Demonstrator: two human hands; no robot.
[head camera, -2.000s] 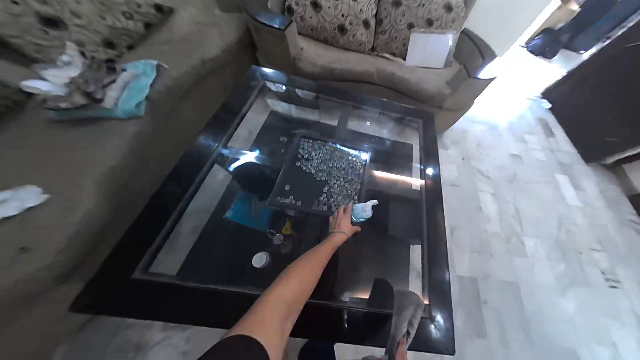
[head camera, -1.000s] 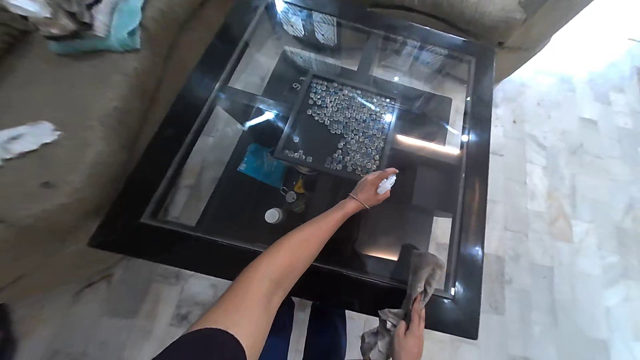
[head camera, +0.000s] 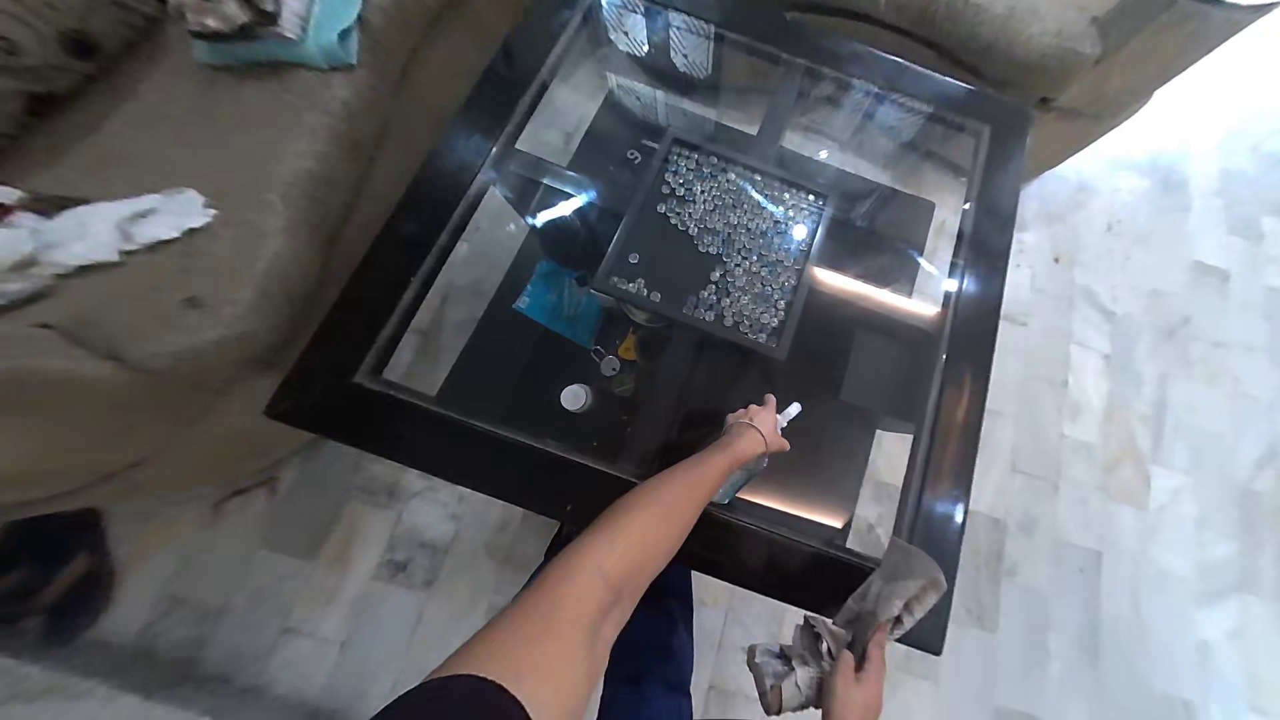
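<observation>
My left hand (head camera: 757, 428), with a thin bracelet at the wrist, holds a spray bottle with a white nozzle (head camera: 790, 414) over the near right part of the glass-topped coffee table (head camera: 470, 440). The bottle's bluish clear body (head camera: 738, 482) shows partly below the hand. My right hand (head camera: 856, 680) grips a crumpled grey-brown cloth (head camera: 893, 590) at the table's near right corner; part of the cloth hangs beside the fingers. Beyond my left hand, a dark square tray (head camera: 665, 275) with many clear glass beads shows under or at the glass.
A blue packet (head camera: 560, 303), a padlock (head camera: 609, 364), a yellow item (head camera: 627, 346) and a white round lid or jar (head camera: 575, 398) show through the glass. Sofas (head camera: 270, 200) border the left and far sides. White cloth or paper (head camera: 110, 232) and a teal cloth (head camera: 325, 35) lie on the left one.
My left hand and the bottle have moved from beside the tray's near corner toward the table's near edge. The view has shifted strongly toward the tabletop. My right hand, holding the cloth, has come into view.
</observation>
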